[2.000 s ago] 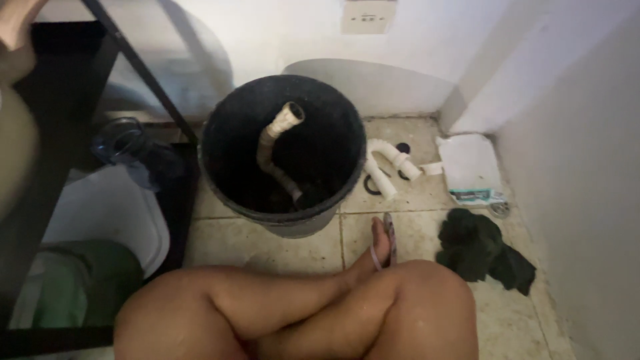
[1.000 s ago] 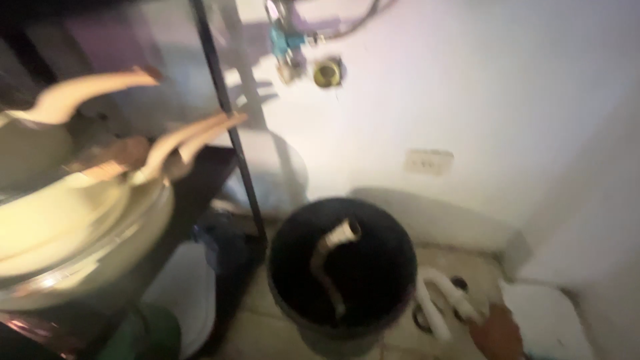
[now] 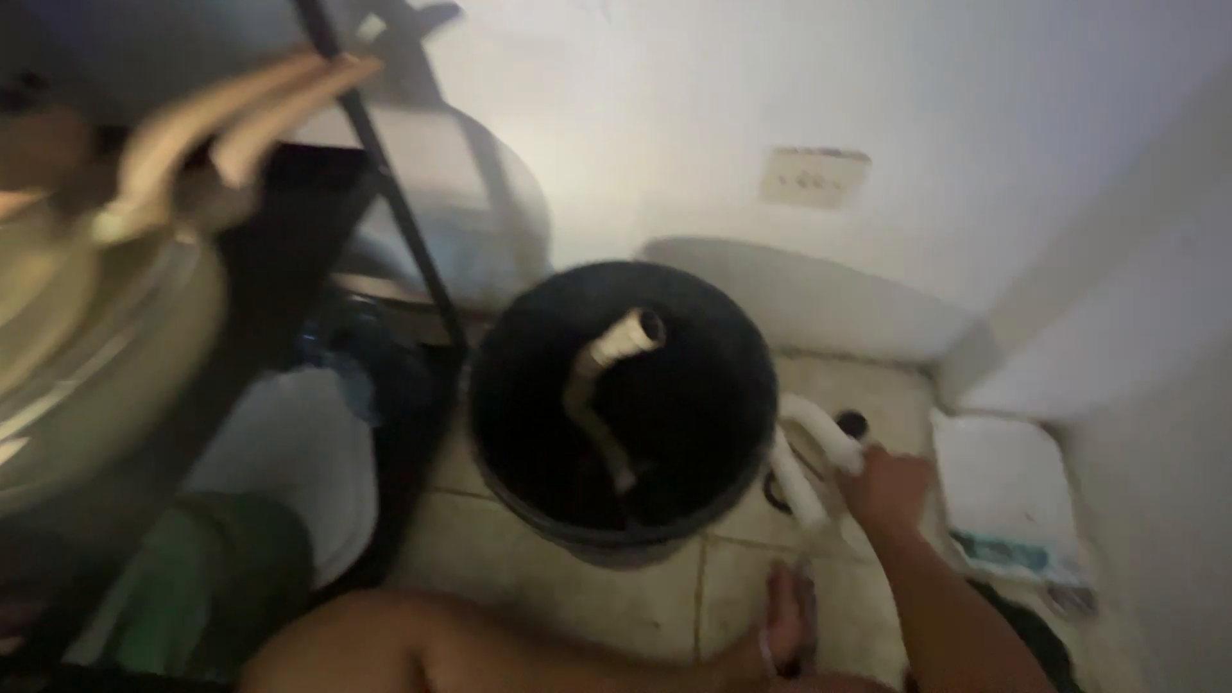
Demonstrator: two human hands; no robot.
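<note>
My right hand [image 3: 885, 481] reaches in from the lower right, at the end of a curved white plastic drain pipe [image 3: 818, 428] on the tiled floor. Blur hides whether its fingers grip the pipe. Dark rubber rings [image 3: 852, 423] lie around the pipe pieces. Left of them stands a black bucket [image 3: 630, 549], with a flexible corrugated drain hose [image 3: 587, 385] upright inside, its pale open end near the top. No part of my left hand shows.
At left, a black-framed rack [image 3: 395, 202] holds pots with wooden handles [image 3: 260, 115], above a white plastic container [image 3: 289, 452] and a green item [image 3: 183, 577]. A white package [image 3: 1006, 472] and dark cloth [image 3: 1030, 626] lie right. My foot [image 3: 789, 611] is near the bucket.
My right hand, out of sight two seconds ago, has come in from the right and moved to the pipe's end. The view has swung up and back down.
</note>
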